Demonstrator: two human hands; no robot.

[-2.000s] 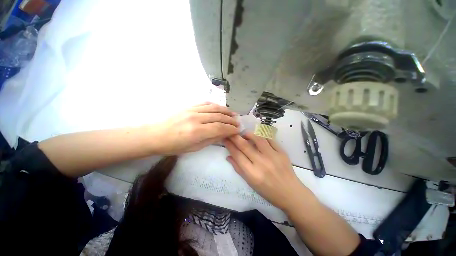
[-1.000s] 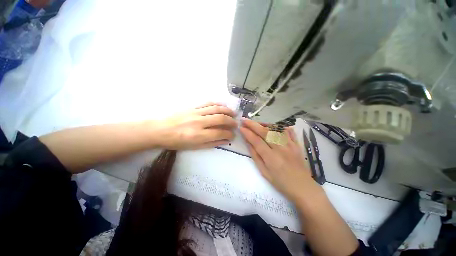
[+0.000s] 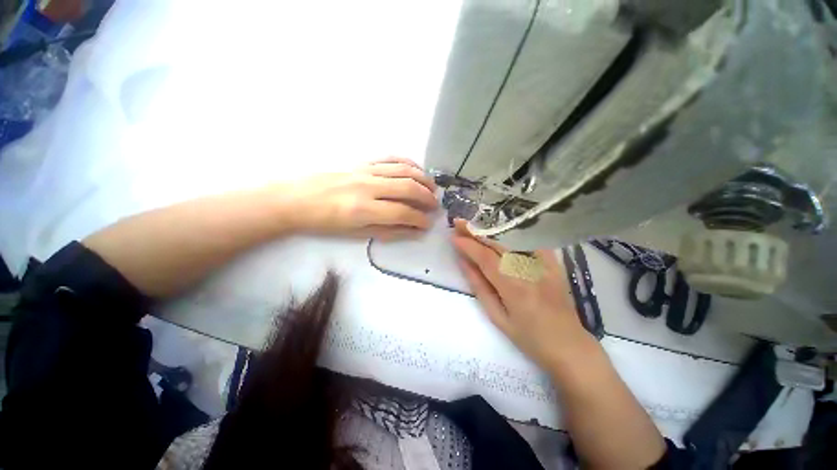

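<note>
Glaring white fabric spreads over the table at left, hard to separate from it. My left hand lies flat at its right part, fingertips beside the presser foot. My right hand lies right of the foot, index fingertip close to it, partly under the machine head. A thin fabric edge seems to lie between the hands at the foot, too glaring to tell clearly. The cream knob shows over the back of my right hand.
Thread snips lie just right of my right hand, with black-handled shears beyond. The ribbed tension dial is on the machine face. A printed scale runs along the front edge. A dark flat object is at the right corner. Dark hair hangs over the front edge.
The view has shifted, so the machine head sits further right and shows more of its underside. My hands have moved slightly apart around the foot, and the bed plate's outline shows between them.
</note>
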